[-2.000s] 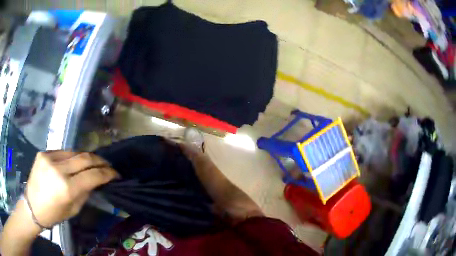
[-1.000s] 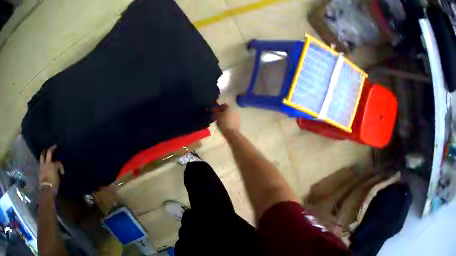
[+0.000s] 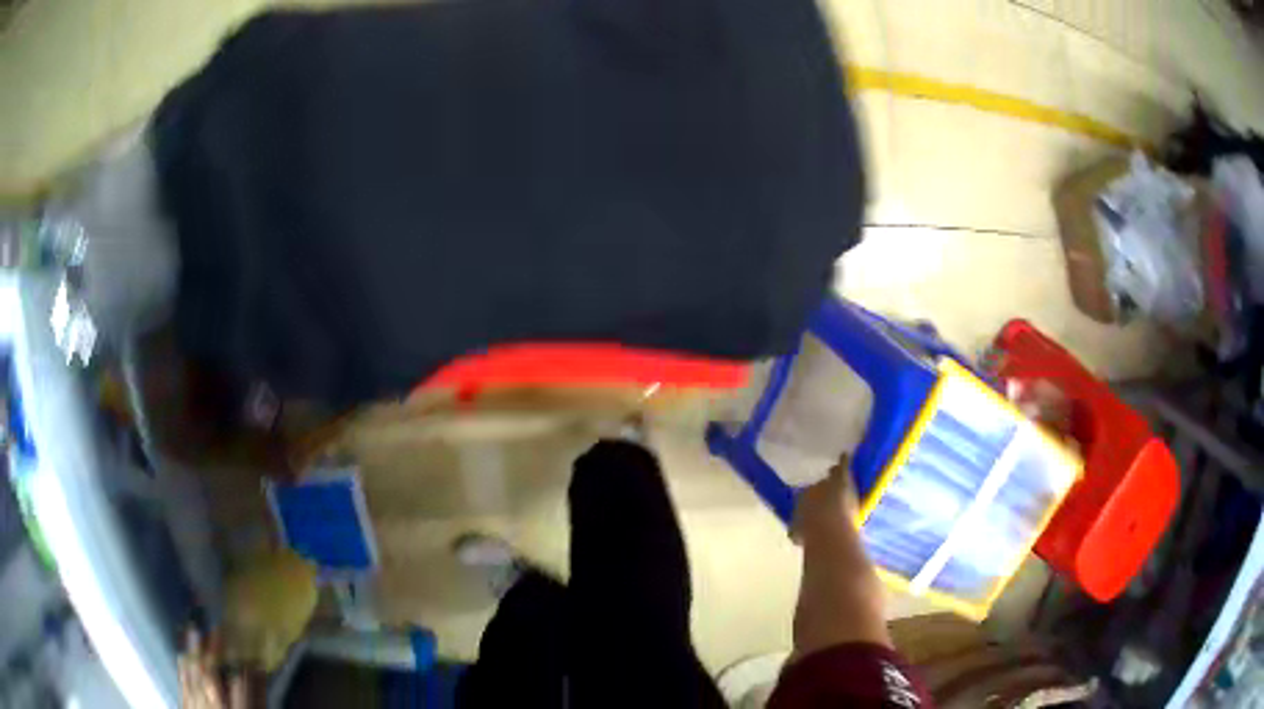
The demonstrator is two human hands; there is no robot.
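A blue plastic stool (image 3: 900, 398), tipped on its side, has a yellow-edged, blue-and-white striped top facing me. My right hand (image 3: 828, 507) is at the stool's near edge and seems to grip it; the fingers are blurred. My left hand (image 3: 212, 681) is small and blurred at the bottom left, partly cut off, and its grip cannot be told. A thick stack of black cut pieces (image 3: 513, 180) lies on a red support (image 3: 596, 366), its right edge close to the blue stool.
A red stool (image 3: 1126, 515) stands right of the blue one. A box with plastic bags (image 3: 1153, 249) is at the upper right. White table edges curve along the left (image 3: 86, 554) and lower right. A blue pedal-like plate (image 3: 323, 521) and my dark-clothed legs (image 3: 627, 568) are below.
My right hand has left the black stack's edge for the blue stool, which now stands nearer the stack. My left hand has left the stack and dropped to the bottom left. The view has shifted.
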